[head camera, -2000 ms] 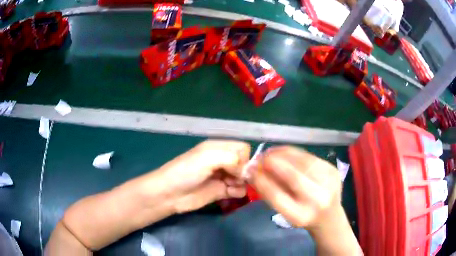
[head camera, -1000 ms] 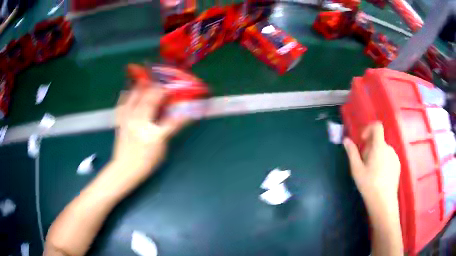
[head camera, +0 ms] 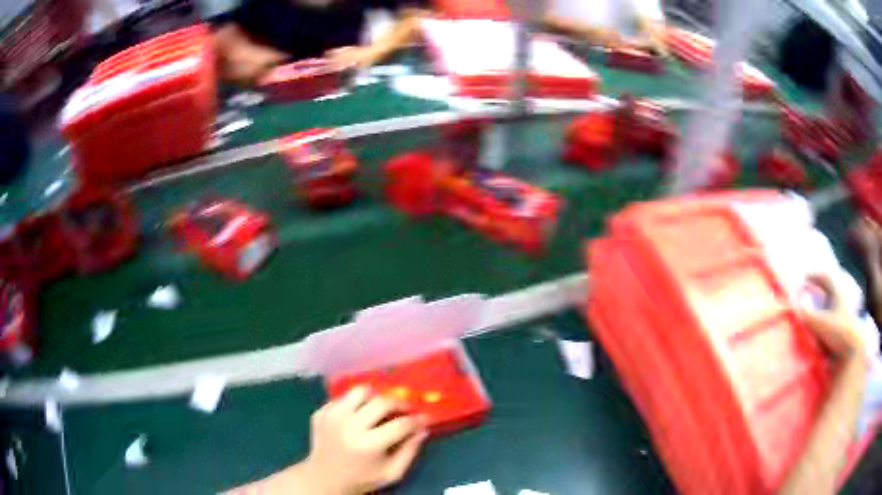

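My left hand (head camera: 363,445) holds the near left side of an open red carton (head camera: 455,392) on the near green surface. The carton's pale flap (head camera: 396,334) stands raised at its far side, over a red interior with small yellow spots. My right hand (head camera: 832,314) is at the white items (head camera: 788,232) in the stacked red compartment trays (head camera: 667,338) at the right. Its fingers are blurred, and whether they grip an item cannot be told.
Closed red cartons (head camera: 227,237) lie on the green belt (head camera: 319,271) beyond the pale rail (head camera: 222,367). White scraps (head camera: 206,392) litter the surface. A metal post (head camera: 711,106) rises behind the trays. Other people's arms (head camera: 392,41) and red tray stacks (head camera: 145,106) are across the belt.
The view has shifted up. My left hand has let go of the closed carton, now on the belt, and holds an open one. My right hand has moved from the trays' left side to the white items.
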